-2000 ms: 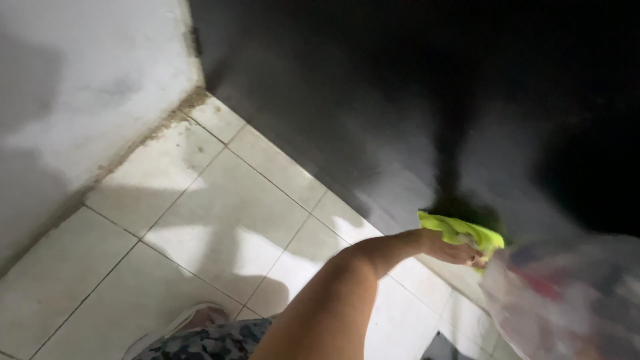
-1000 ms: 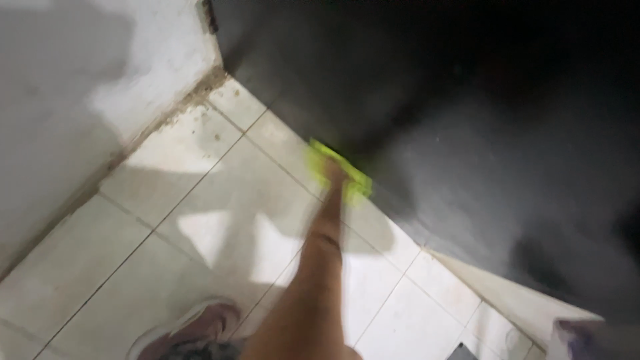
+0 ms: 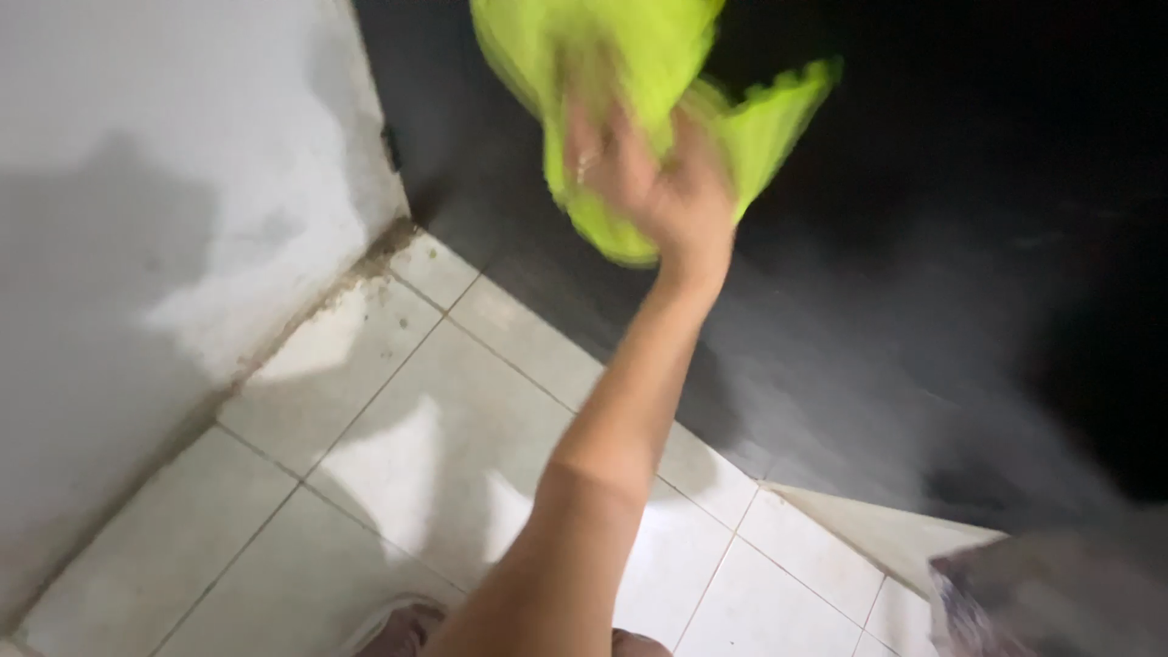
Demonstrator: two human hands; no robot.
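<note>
A bright yellow-green cloth (image 3: 639, 55), blurred by motion, is spread under and around my left hand (image 3: 643, 173) at the upper middle. My fingers grip or press it, with a ring showing on one of them, and a loose corner of the cloth flares to the right. Behind the cloth is a large dark, smooth panel (image 3: 821, 338); whether the cloth touches it I cannot tell. My forearm reaches up from the bottom edge across the tiled floor. My right hand is not in view.
White tiles (image 3: 456, 383) cover the floor, with dirt along the foot of the pale wall (image 3: 182, 164) on the left. A pale ledge (image 3: 876, 520) juts out at lower right, beside a blurred, translucent plastic bag (image 3: 1049, 593). A shoe (image 3: 401, 630) shows at the bottom.
My left hand and the cloth have moved from the panel's lower edge up over its dark face. Two seconds ago they were farther right, near the plastic bag.
</note>
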